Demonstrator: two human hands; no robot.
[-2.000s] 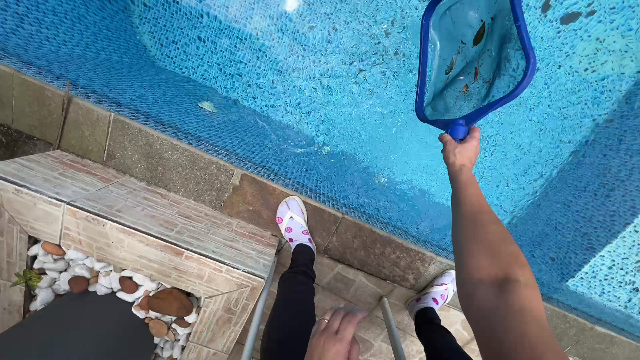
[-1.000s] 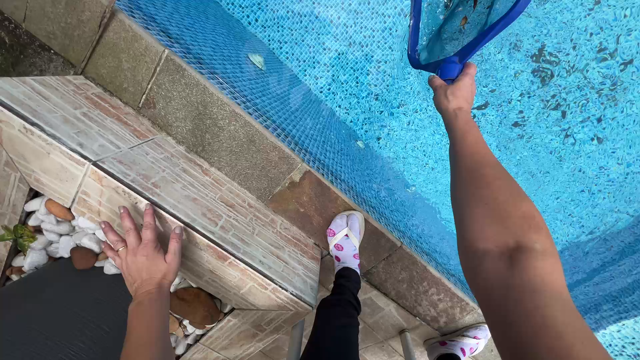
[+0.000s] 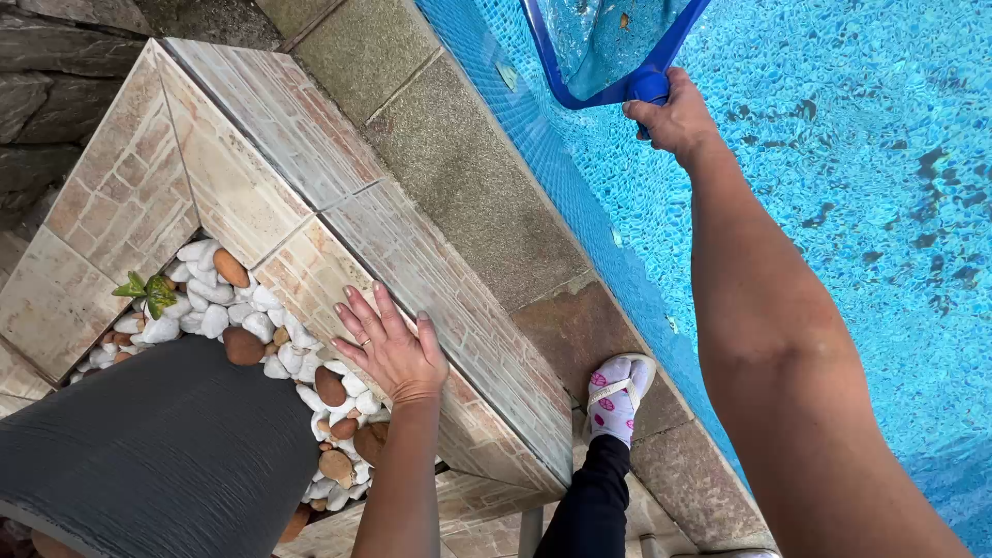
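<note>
My right hand (image 3: 673, 116) grips the short blue plastic handle socket (image 3: 648, 87) of a pool skimmer net, holding it over the pool water. The net's blue frame (image 3: 559, 87) runs past the top edge of the view, and its mesh (image 3: 601, 54) has a small brown leaf (image 3: 625, 21) on it. My left hand (image 3: 397, 350) lies flat with spread fingers on the tiled rim (image 3: 310, 263) of a raised planter. A ring is on one of its fingers, and it holds nothing.
White and brown pebbles (image 3: 215, 318), a small green plant (image 3: 147, 293) and a large dark grey pot (image 3: 194, 434) are inside the planter. Stone coping (image 3: 480, 178) borders the pool water (image 3: 852, 232). My foot in a patterned sock and flip-flop (image 3: 616, 395) stands on the coping. Metal rails show at the bottom.
My left hand has moved from the bottom of the view onto the planter rim and rests there. My right hand keeps hold of the skimmer net. The view has shifted towards the planter.
</note>
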